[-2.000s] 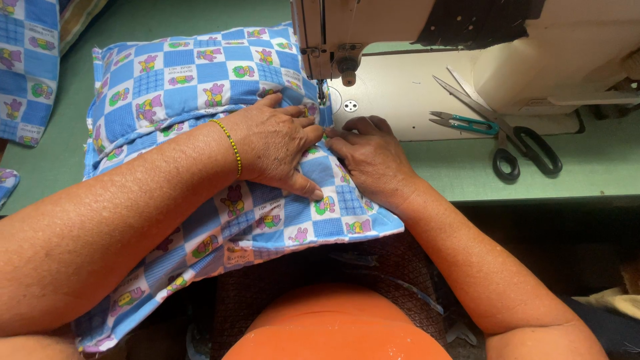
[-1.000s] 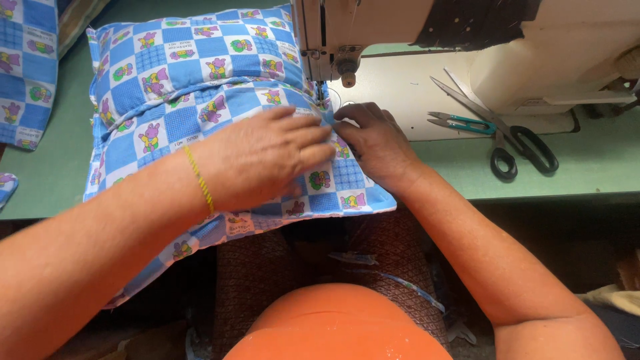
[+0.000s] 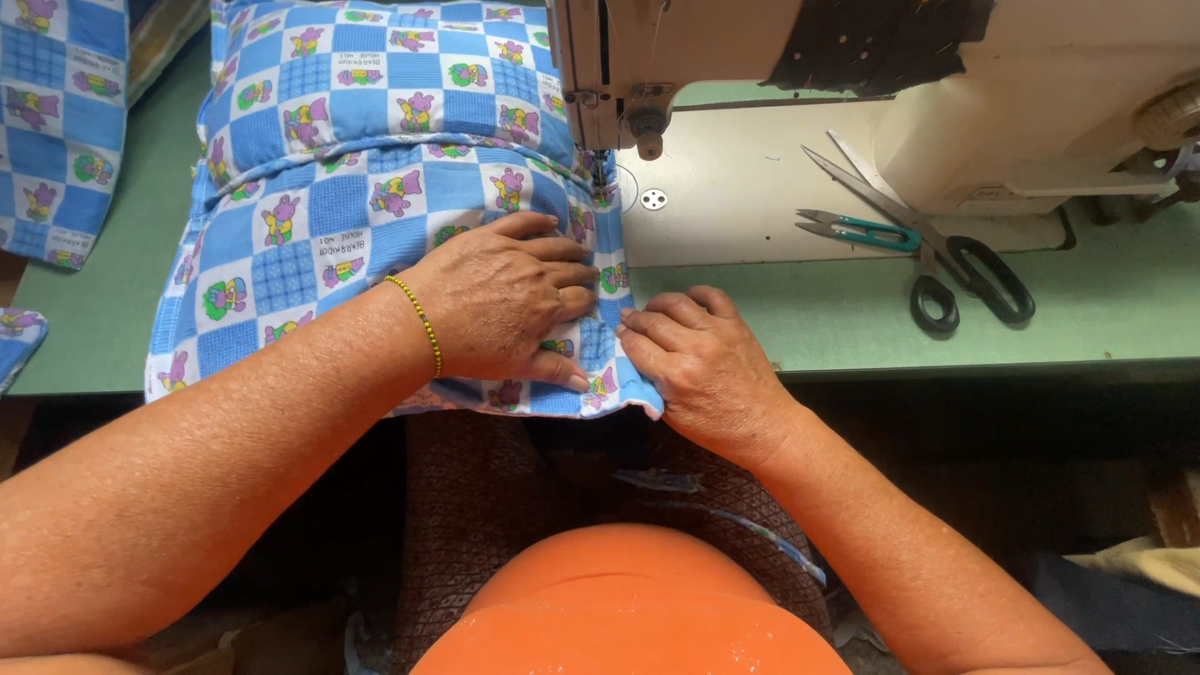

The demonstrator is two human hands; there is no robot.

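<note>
A padded blue-and-white checked fabric piece with printed animal figures (image 3: 309, 225) lies on the green table, its right edge under the needle area of a sewing machine (image 3: 600, 173). My left hand (image 3: 511, 305) rests on it palm down, fingers pointing right toward that edge, and a beaded bracelet (image 3: 417, 323) circles the wrist. At the edge's lower right, my right hand (image 3: 698, 361) has its fingers bent against the fabric border, thumb hidden; whether it pinches the cloth is unclear. A fold or seam crosses the padded piece above my left hand.
Black-handled scissors (image 3: 961, 272) and teal thread snips (image 3: 867, 231) lie right of the needle, partly on the machine's pale bed (image 3: 741, 216). More checked fabric (image 3: 61, 131) lies at the far left. The green table's front edge (image 3: 937, 366) runs below. Fabric scraps (image 3: 769, 539) rest on my lap.
The padded piece has shifted away from me, further under the machine. My left hand, lifted and blurred a second ago, now lies flat on it. My right hand is now lower along the edge.
</note>
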